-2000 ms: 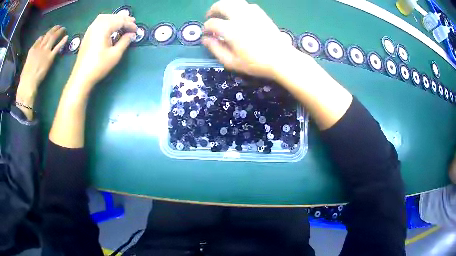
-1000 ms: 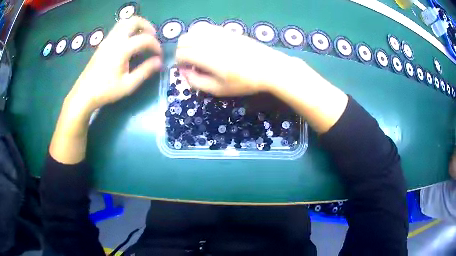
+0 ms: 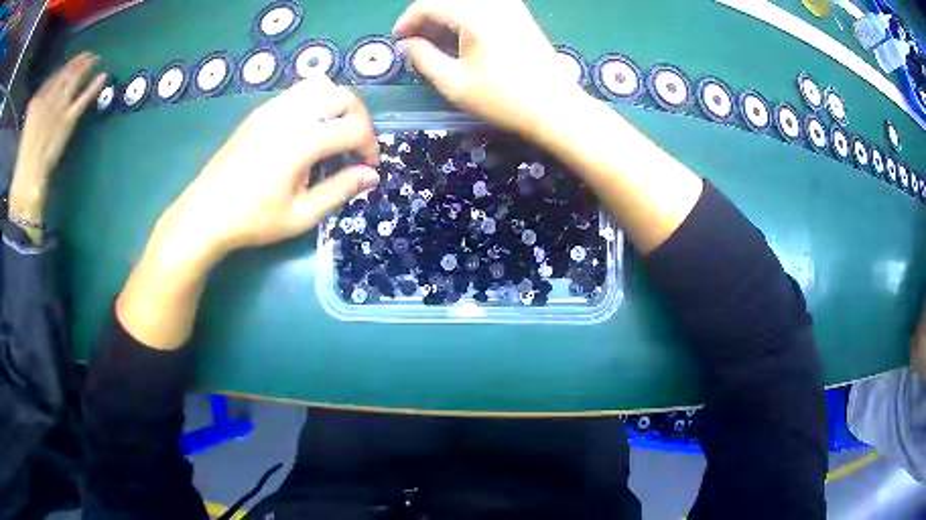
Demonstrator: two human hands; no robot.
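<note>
A long curved row of black-rimmed discs with pale rings lies across the green surface. A clear tub of small black caps stands in front of me. My left hand is at the tub's upper left corner, thumb and fingertips a little apart; whether it holds a small part cannot be told. My right hand is over the row, its fingertips at the right rim of a disc and its palm hiding discs behind it; any small part in it is hidden.
A single disc lies beyond the row at upper left, and a pair at upper right. Another person's hand reaches to the row's left end. Bottles are at upper right. A blue crate is below the table edge.
My left hand has moved down and right from the row to the tub's corner. My right hand went down to the tub and is back over the row. The other person's hand left and returned.
</note>
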